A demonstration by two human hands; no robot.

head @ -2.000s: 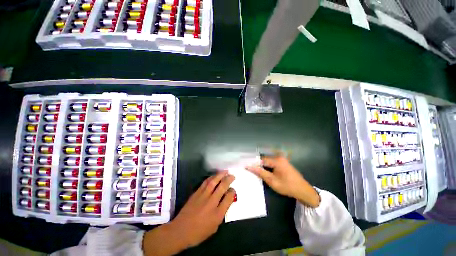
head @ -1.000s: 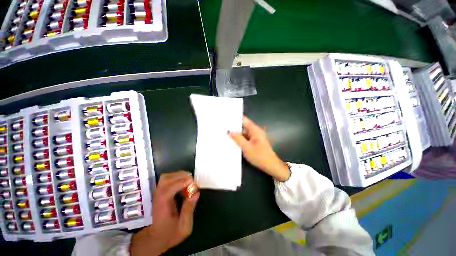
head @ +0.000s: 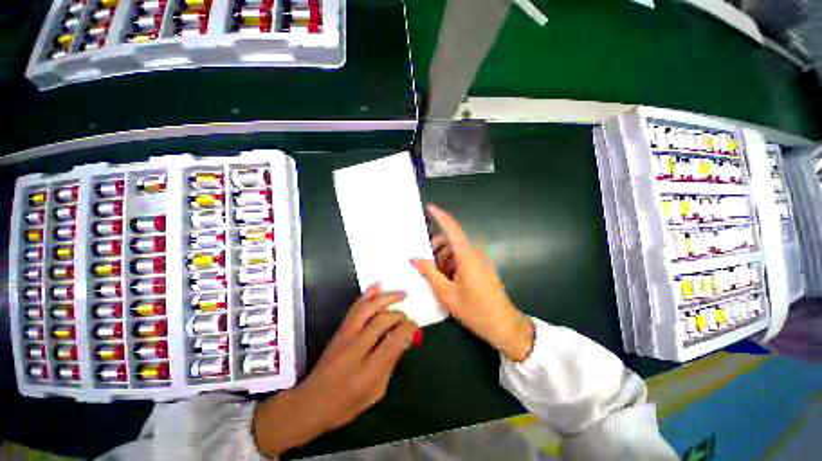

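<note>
The white sheet [head: 383, 225] lies tilted on the dark green mat between the trays. My left hand [head: 360, 356] is at its lower end, closed round a cylindrical component [head: 415, 338]; only its red end shows by the fingers. My right hand [head: 473, 284] touches the sheet's right edge with thumb and fingers; whether it holds a strip cannot be told. The left tray [head: 293, 270] holds columns of components with red ends and silver, white or yellow bands. One pocket near the top of its fourth column shows no component.
The upper tray [head: 194, 65] sits on the raised surface beyond the bench edge. A grey metal post [head: 460, 63] stands on a square base plate [head: 458, 149] behind the sheet. The right tray stack [head: 642, 270] holds white and yellow-banded pieces. A green conveyor [head: 577, 67] runs behind.
The sheet has turned, its lower end now further right. My left hand has moved right with the component, from beside the sheet onto its lower end. The camera view has shifted.
</note>
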